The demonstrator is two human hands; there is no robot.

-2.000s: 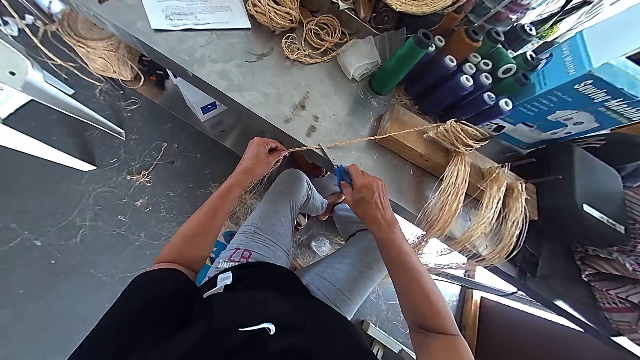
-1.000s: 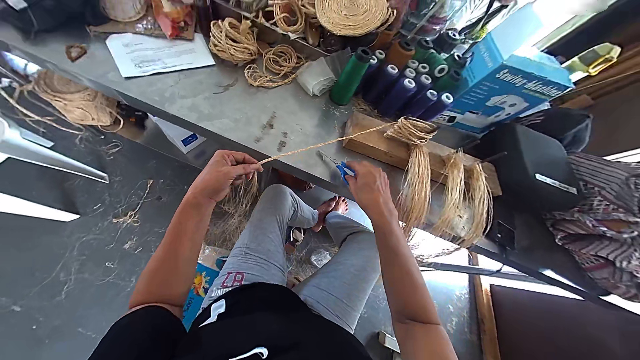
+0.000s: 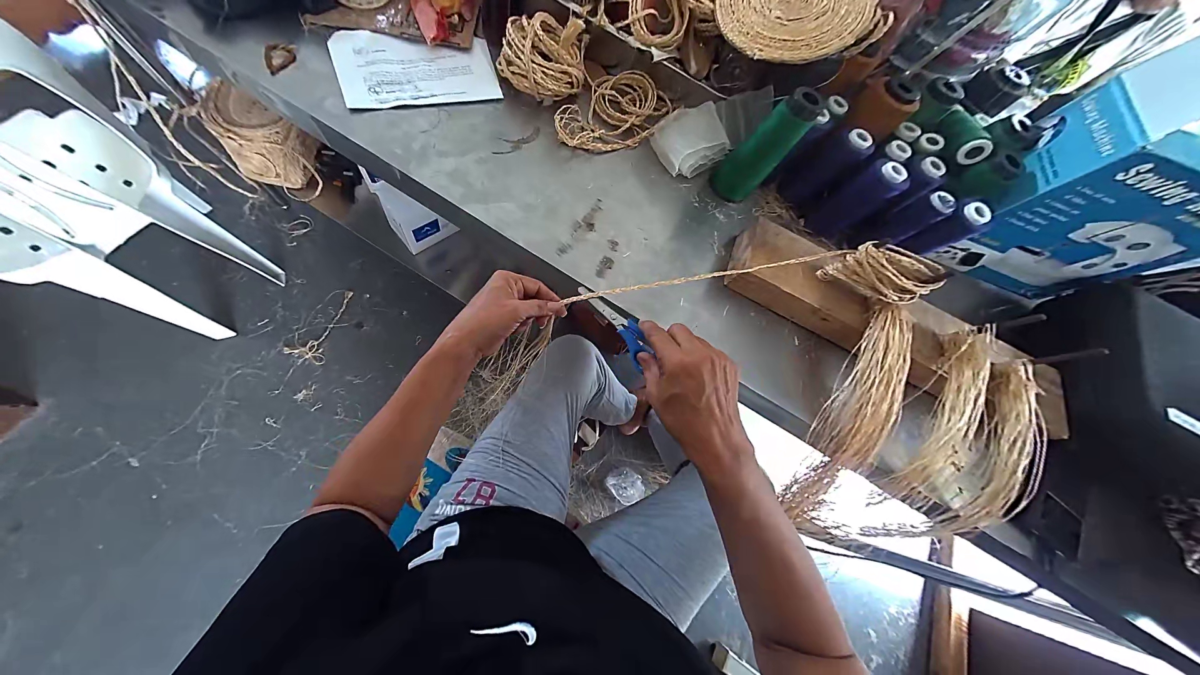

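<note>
My left hand (image 3: 511, 309) pinches a twisted natural-fiber cord (image 3: 694, 277), with loose fibers (image 3: 520, 361) hanging below the fingers. The cord runs taut to a coiled bundle (image 3: 883, 272) at a wooden block (image 3: 806, 295), where hanks of loose fiber (image 3: 966, 412) hang over the table edge. My right hand (image 3: 689, 380) holds blue-handled scissors (image 3: 630, 336). Their blades point up and left and lie just under the cord, close to my left fingertips; whether they touch the cord I cannot tell.
On the metal table (image 3: 525, 206) are a printed sheet (image 3: 412, 70), coiled cords (image 3: 614, 108), a green thread cone (image 3: 767, 145), several purple cones (image 3: 881, 187) and a blue sewing machine box (image 3: 1116, 197). A white plastic chair (image 3: 103, 206) stands at left; fiber scraps (image 3: 309, 349) lie on the floor.
The scissors have moved up and left from beside the right hand's side of the cord, toward my left fingers. The left hand still holds the cord taut. The view has shifted.
</note>
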